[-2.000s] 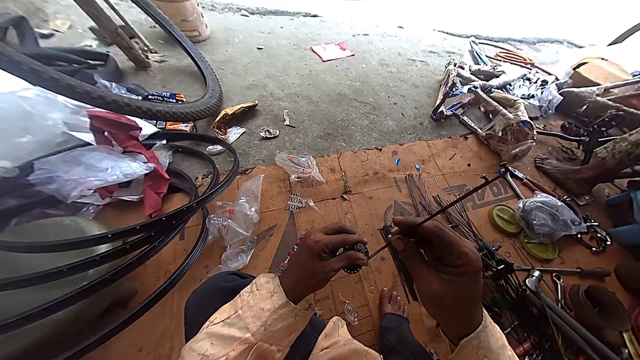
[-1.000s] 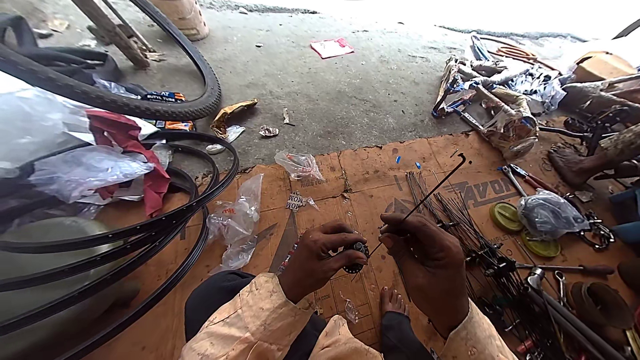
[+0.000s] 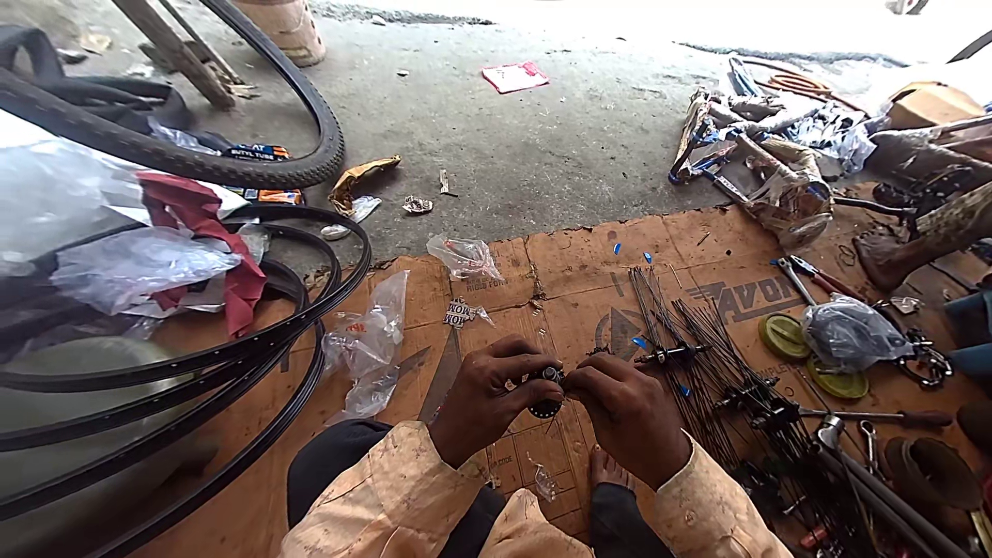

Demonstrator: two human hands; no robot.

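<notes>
My left hand (image 3: pixel 488 391) grips a black bicycle hub (image 3: pixel 545 395) with a ring of small holes along its flange. At the right side of that hub, the fingertips of my right hand (image 3: pixel 624 411) are pinched together; a thin dark spoke seems to be between them, mostly hidden, with a bit of thin wire below the hub. To the right on the cardboard lie hubs with bunches of black spokes (image 3: pixel 674 355) fanned out. Several black bicycle rims (image 3: pixel 310 310) are stacked at the left.
A bicycle tyre (image 3: pixel 322 147) leans at upper left. Plastic bags (image 3: pixel 384 333) lie on the cardboard sheet (image 3: pixel 566 256). At right are pliers (image 3: pixel 825 275), green lids (image 3: pixel 784 335), a ratchet wrench (image 3: pixel 876 416) and another person's foot (image 3: pixel 877 260). Wrapped frame parts (image 3: pixel 775 186) lie beyond.
The long spoke that stood up slanting from my right hand no longer shows there. My right hand has turned and lowered close beside the hub. My left hand still holds the hub.
</notes>
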